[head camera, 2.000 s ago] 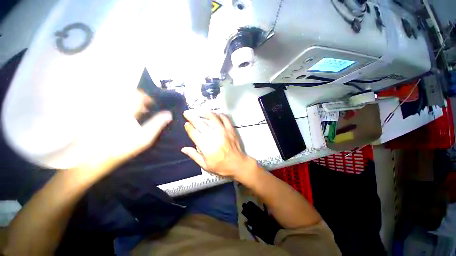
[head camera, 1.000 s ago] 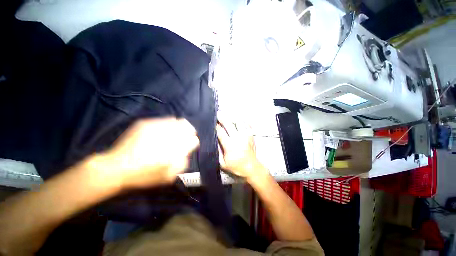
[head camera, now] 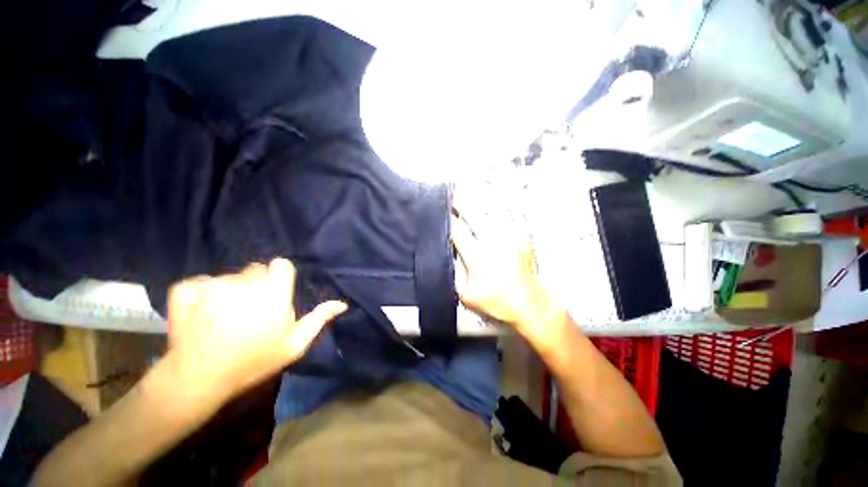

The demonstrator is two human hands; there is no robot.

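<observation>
A large dark navy garment piece (head camera: pixel 324 181) lies over the white machine table and hangs over its front edge. A narrow dark band (head camera: pixel 436 276) runs along its right edge. My left hand (head camera: pixel 238 309) is on the cloth near the front edge, fingers curled on it and thumb pointing right. My right hand (head camera: pixel 495 271) lies at the band's right edge, partly washed out by glare; whether it pinches the cloth is unclear. The needle area of the white sewing machine (head camera: pixel 666 119) is lost in glare.
A black smartphone (head camera: pixel 631 249) lies right of my right hand. Farther right is a tan parts tray (head camera: pixel 795 276) with small green and yellow items. Black cables (head camera: pixel 704 169) run along the machine front. A red crate (head camera: pixel 733 354) with black cloth stands below the table at right.
The cloth was under the machine head, then came out to the left, and now lies spread with its band along the right. My left hand has moved slightly left and down since the last frame.
</observation>
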